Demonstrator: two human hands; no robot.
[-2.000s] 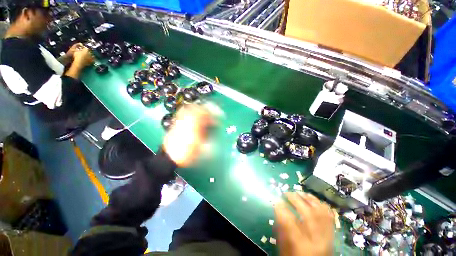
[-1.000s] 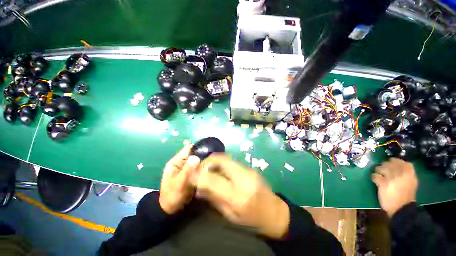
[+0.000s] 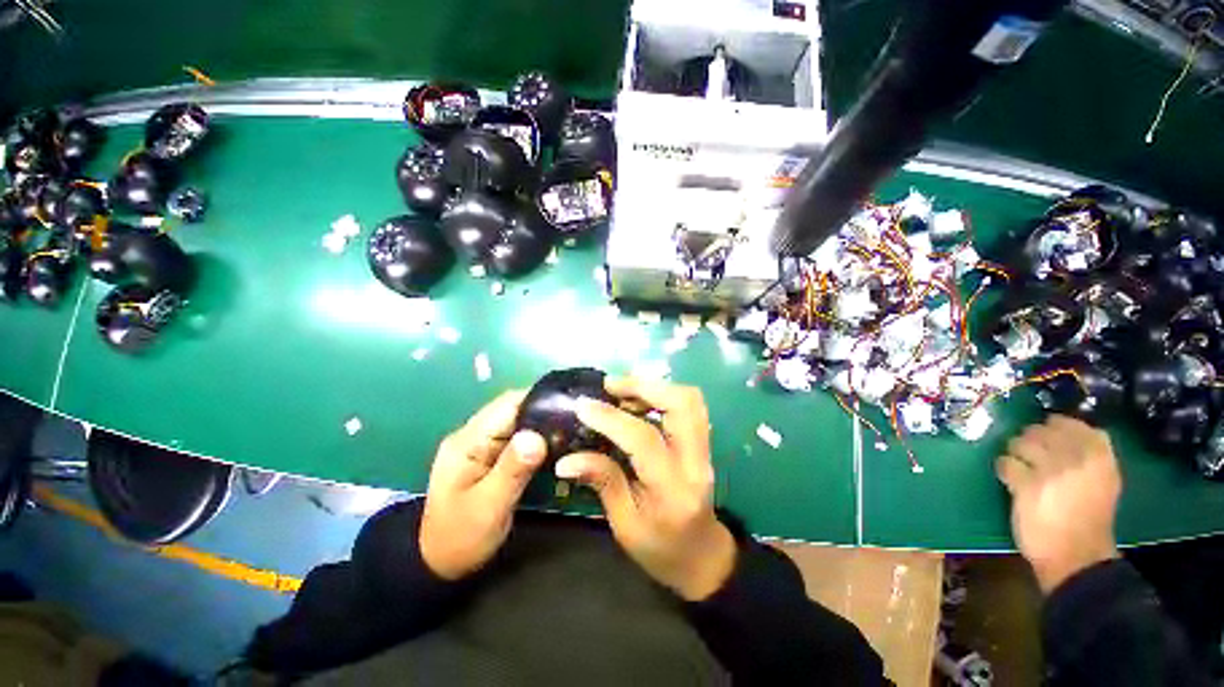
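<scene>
A glossy black ball housing (image 3: 561, 405) is held between both hands above the bench's front edge. My left hand (image 3: 477, 486) grips its left side, with the thumb on the front. My right hand (image 3: 654, 477) holds its right side, with fingers over the surface. The far side of the ball and whatever lies inside it are hidden.
Behind the ball stand a cluster of black balls (image 3: 483, 188) and the white screw feeder (image 3: 711, 175). The black electric screwdriver (image 3: 873, 134) hangs over the feeder's right. Wired modules (image 3: 886, 322) are heaped right. Another person's hand (image 3: 1063, 497) rests at far right.
Since two seconds ago the view has swung right and down, and both hands came together on a ball. In the last second my right hand has settled against the ball.
</scene>
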